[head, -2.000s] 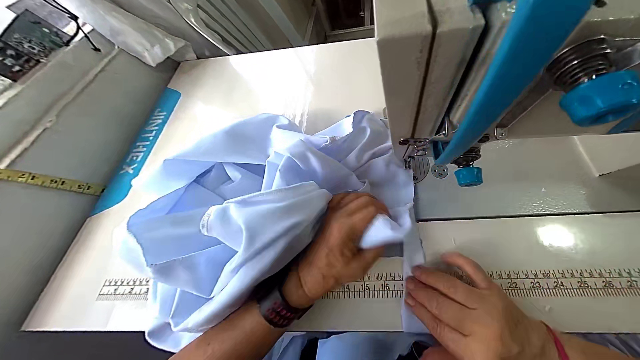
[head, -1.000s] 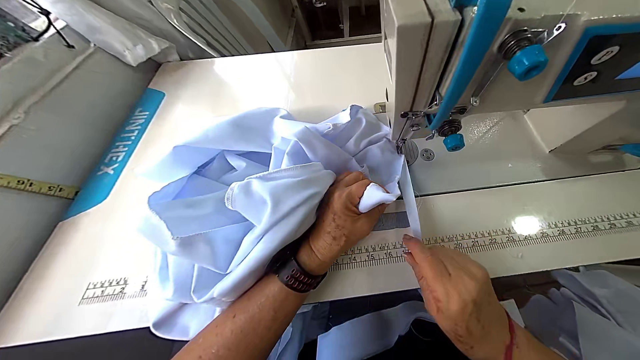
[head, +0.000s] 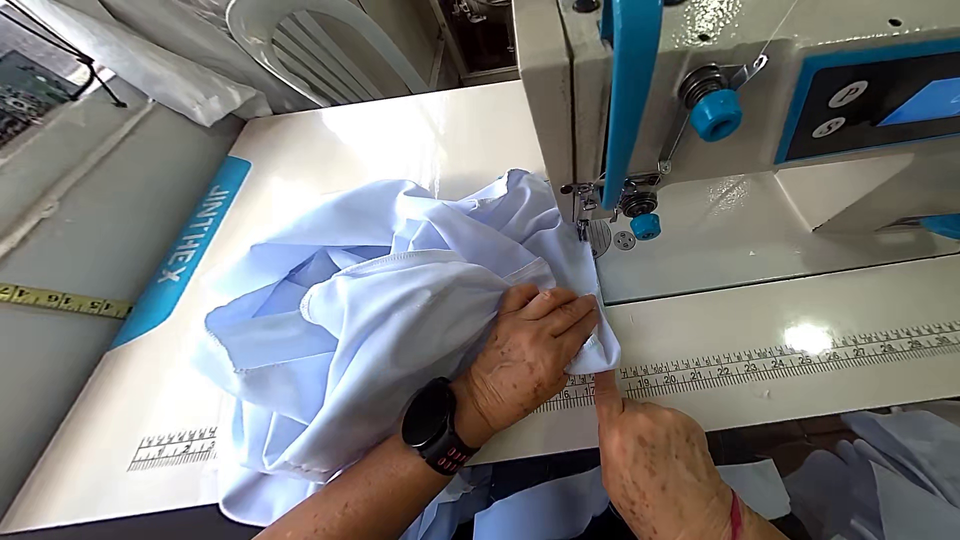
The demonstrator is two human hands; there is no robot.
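Observation:
A bunched piece of light blue fabric [head: 390,300] with overlocked edges lies on the bed of an industrial sewing machine [head: 712,135]. Its right edge runs beneath the presser foot [head: 582,229]. My left hand [head: 525,352], a black watch at the wrist, rests on the fabric with fingers bent over it; whether they pinch the cloth cannot be told. My right hand [head: 652,450] is at the front corner of the fabric, its index finger extended to the cloth's lower edge. That fingertip is partly hidden by the cloth, and the other fingers are curled under.
A printed ruler scale [head: 697,375] runs along the front of the table. More light blue fabric [head: 885,465] hangs below the front edge at right. A yellow measuring tape [head: 60,300] lies on the left ledge, and a white plastic chair [head: 322,45] stands behind.
The narrow strip of cloth at the right edge no longer shows stretched toward my right hand; a folded corner lies there now. My right index finger has extended to that corner.

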